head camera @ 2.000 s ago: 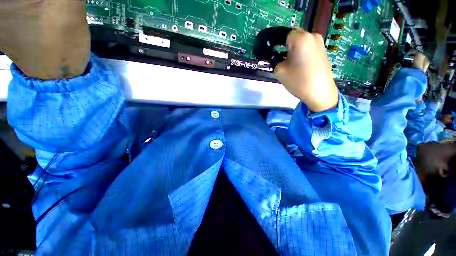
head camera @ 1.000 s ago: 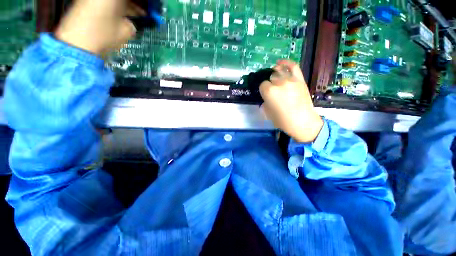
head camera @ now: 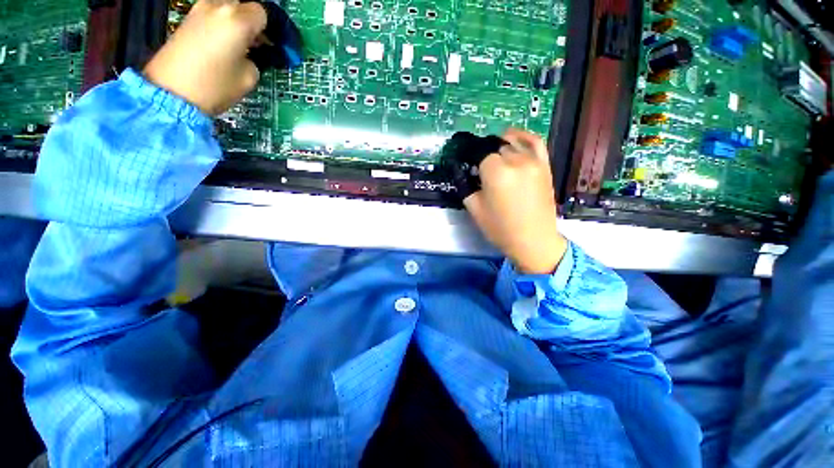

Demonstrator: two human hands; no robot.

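Note:
The green circuit board [head camera: 366, 91] lies in a black pallet [head camera: 315, 168] in front of me. My left hand [head camera: 215, 55], with black finger coverings, is over the board's left upper part. Its fingers are closed on a small blue component [head camera: 294, 47], partly hidden by the black coverings. My right hand [head camera: 515, 196], also with black on the fingers, is at the board's front edge, right of the middle. Its fingers are curled. Whether they hold anything is hidden.
A silver rail [head camera: 366, 225] runs between the pallet and my body. A dark red-brown side bar [head camera: 596, 119] separates the board from another board [head camera: 681, 137] on the right, which bears blue and orange-brown components. Another person's blue sleeve [head camera: 796, 338] is at the right edge.
My left hand has moved from the near left side onto the board's upper part, and the blue component now shows at its fingers. My right hand stays at the front edge. The view has shifted.

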